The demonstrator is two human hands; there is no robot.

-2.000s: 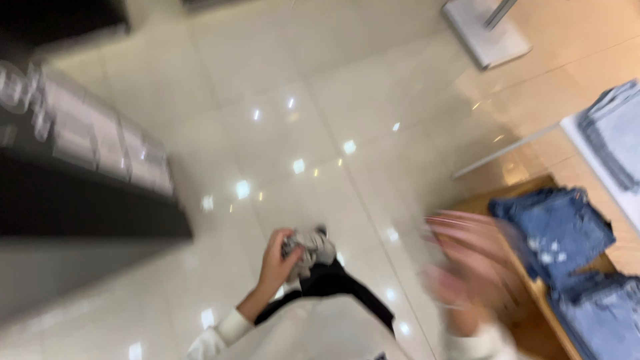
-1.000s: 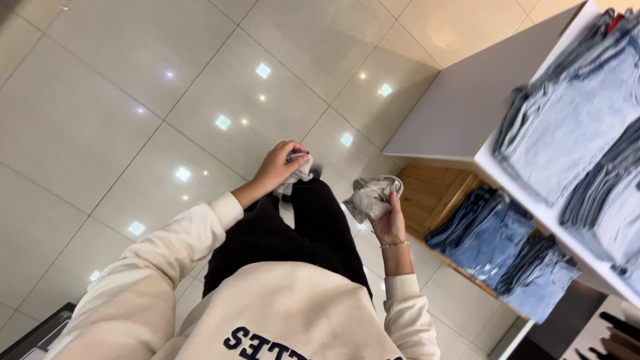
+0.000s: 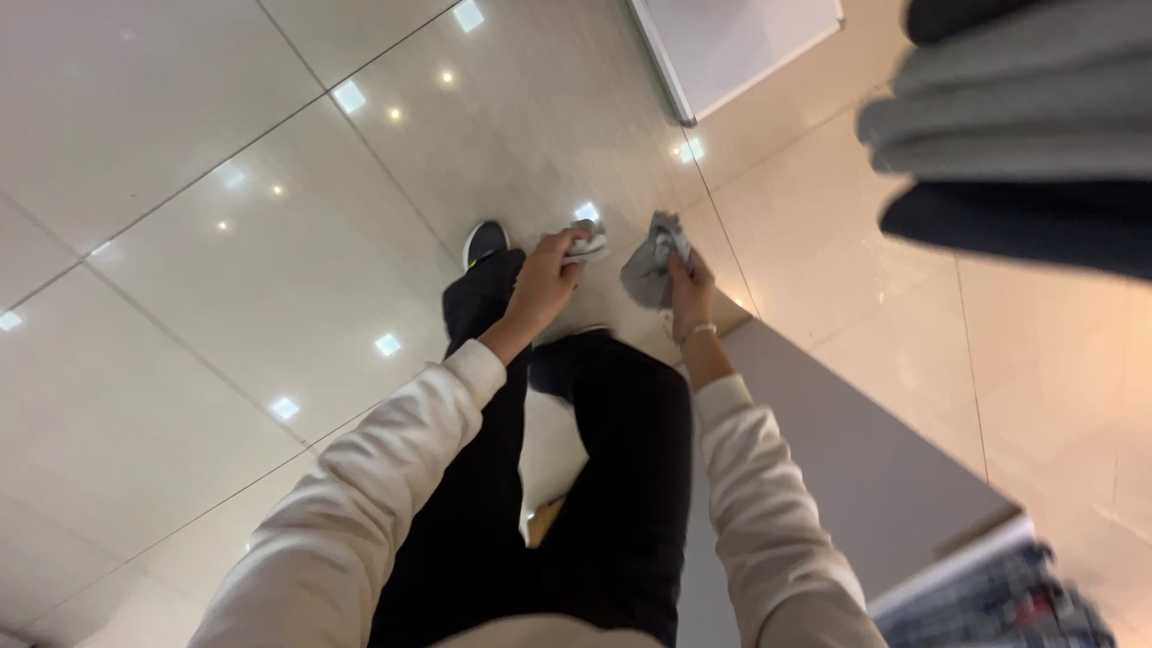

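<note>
My left hand (image 3: 546,277) is closed on a small bunched light-grey cloth (image 3: 587,243), which sticks out past the fingers. To its right, my right hand (image 3: 691,286), with a bracelet at the wrist, grips a larger crumpled grey cloth (image 3: 650,264) that hangs to the left of the fingers. The two cloths are apart, both held out over the tiled floor in front of my legs. What kind of cloths they are, I cannot tell.
A grey display panel (image 3: 837,423) stands close to my right arm, with folded jeans (image 3: 999,603) at its lower end. Dark and grey garments (image 3: 1017,117) jut in at the upper right. A white-edged panel (image 3: 738,45) is ahead. My dark shoe (image 3: 486,243) is on the glossy tiles.
The view has shifted strongly past the jeans display. Both hands still hold their cloths as they did a second ago. Grey and dark garments have come into view at the upper right.
</note>
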